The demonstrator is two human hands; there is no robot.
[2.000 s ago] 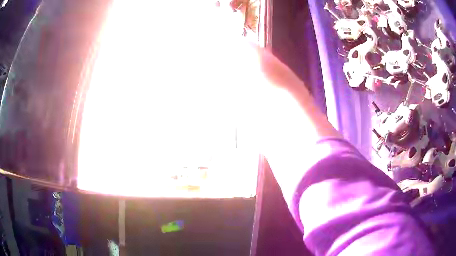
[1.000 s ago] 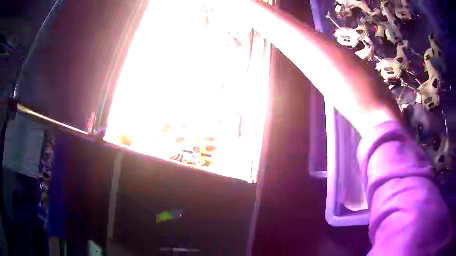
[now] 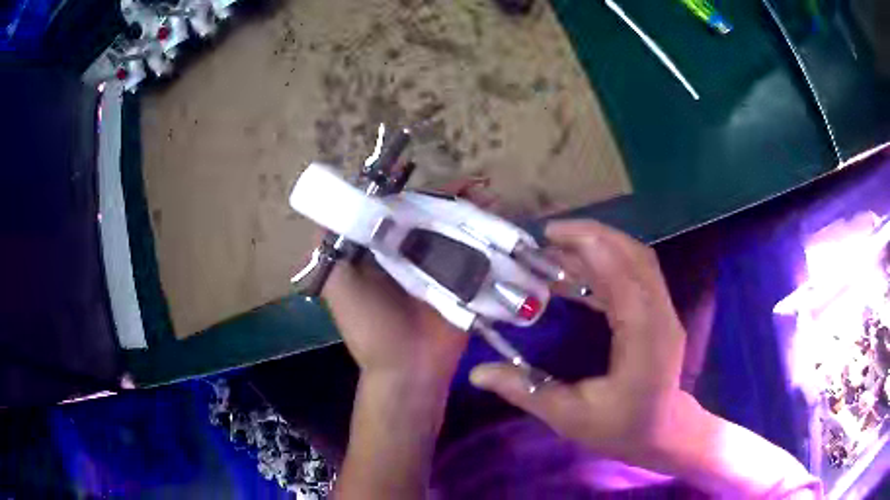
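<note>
A glossy white model motorcycle (image 3: 444, 259) is held above the bench edge, its narrow nose towards the upper left and its red tail light (image 3: 528, 309) towards the lower right. A dark handlebar with silver levers crosses behind the nose. My left hand (image 3: 390, 337) holds the body from below; its fingers are mostly hidden under it. My right hand (image 3: 629, 342) is curled round the wide end, thumb at one silver exhaust rod (image 3: 505, 352) and fingers at the other. Its exact fingertip contact is partly hidden.
Stained cardboard (image 3: 234, 195) lies on the green bench (image 3: 722, 146). White models (image 3: 161, 34) stand at its far left corner. A thin white stick (image 3: 656, 49) and a green item (image 3: 705, 14) lie at the right. Parts show below the bench and at the glaring right edge.
The view has swung from glare and a bin of white bodies to the cardboard bench. Both hands are now in view with a model held between them.
</note>
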